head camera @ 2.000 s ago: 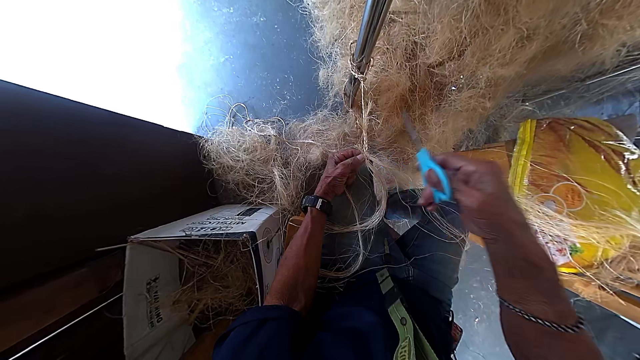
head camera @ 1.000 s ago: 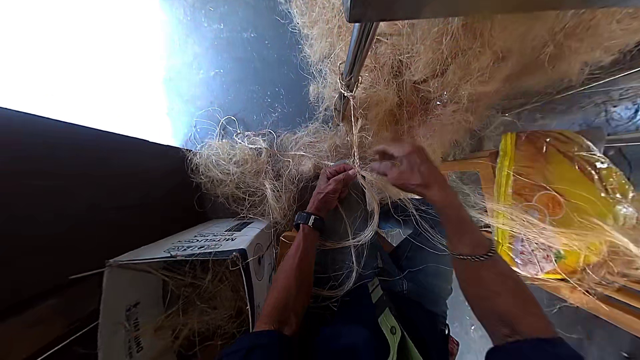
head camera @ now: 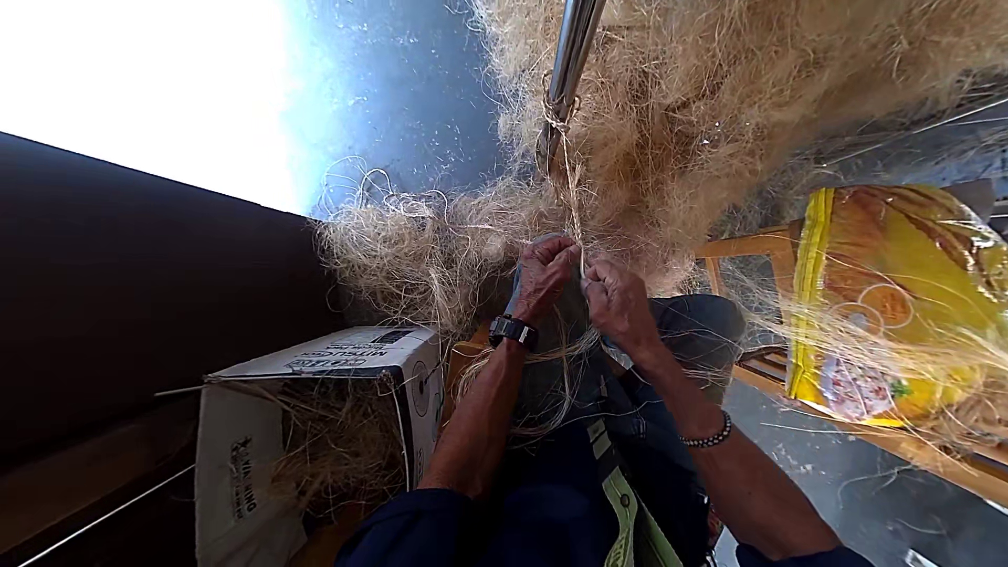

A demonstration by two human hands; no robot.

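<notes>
A braided cord of pale plant fibre (head camera: 574,193) is tied round a metal pole (head camera: 572,59) and runs down towards my lap. My left hand (head camera: 545,274) pinches the cord's lower part from the left side. Close beside it, my right hand (head camera: 618,305) closes its fingers on the same strands from the right. Loose fibre ends (head camera: 563,378) hang below both hands over my legs. The scissors cannot be seen in the present view.
Tangled fibre (head camera: 709,102) lies heaped behind the pole, with a paler heap (head camera: 417,252) at left. An open cardboard box (head camera: 425,394) holds more fibre. On a wooden bench (head camera: 760,378) at right lies a yellow plastic sack (head camera: 929,260) with long fibres across it.
Two seconds ago my right hand held light-blue scissors out to the right; one second ago they no longer showed. My right hand has come in to the cord, beside my left.
</notes>
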